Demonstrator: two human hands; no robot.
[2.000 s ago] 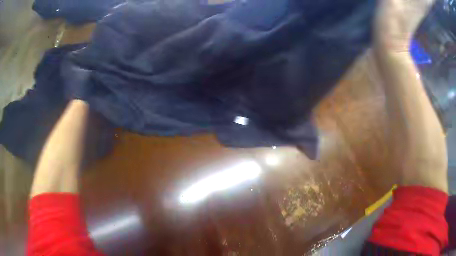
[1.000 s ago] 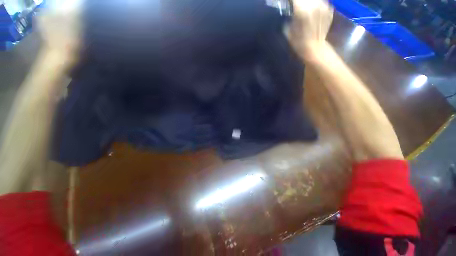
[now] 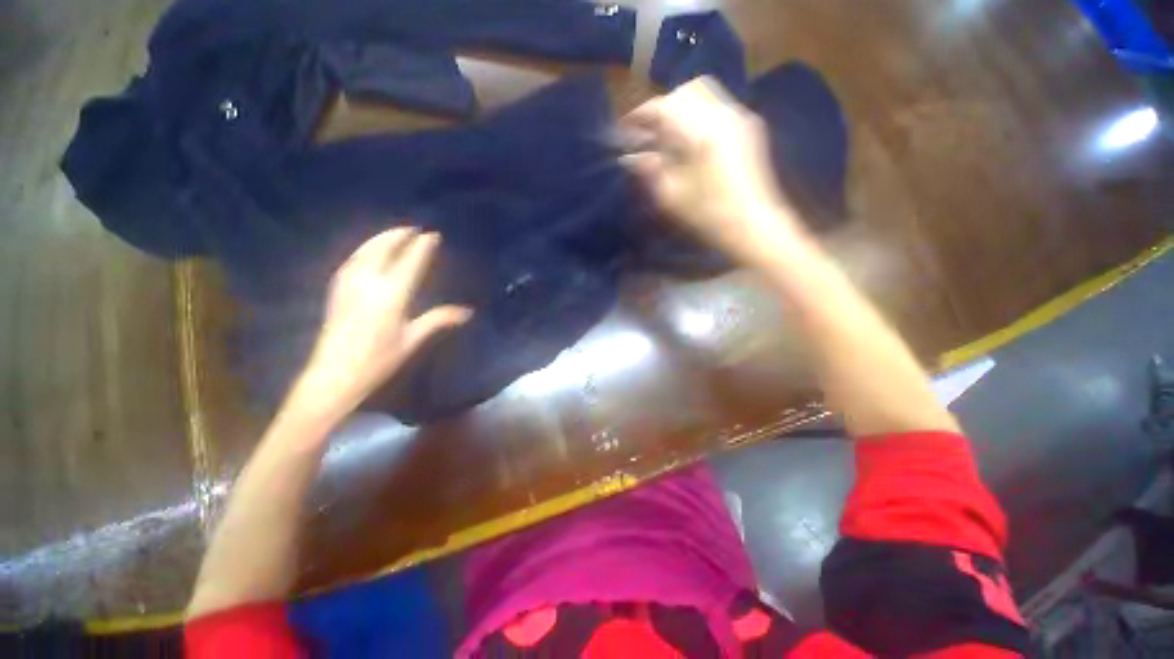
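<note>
A dark navy garment [image 3: 515, 180] lies spread on the glossy brown table, with sleeves and small whitish marks showing. My left hand [image 3: 384, 303] is over its near left part, thumb apart from the fingers, with nothing seen in it. My right hand [image 3: 702, 155] is at the garment's right part, blurred, fingers bent together. Small silvery thread snips seem to show at its fingertips, but the blur hides the exact grip.
The brown table [image 3: 1004, 245] has yellow tape [image 3: 515, 521] along its near edge. A blue object [image 3: 1127, 32] is at the top right corner. The magenta apron [image 3: 618, 547] is against the near edge. Grey floor and a dark frame-like object are at the lower right.
The garment, earlier held up and spread between both hands, now lies on the table. Both hands have come nearer and closer together, and the left hand has opened. The view now shows the apron.
</note>
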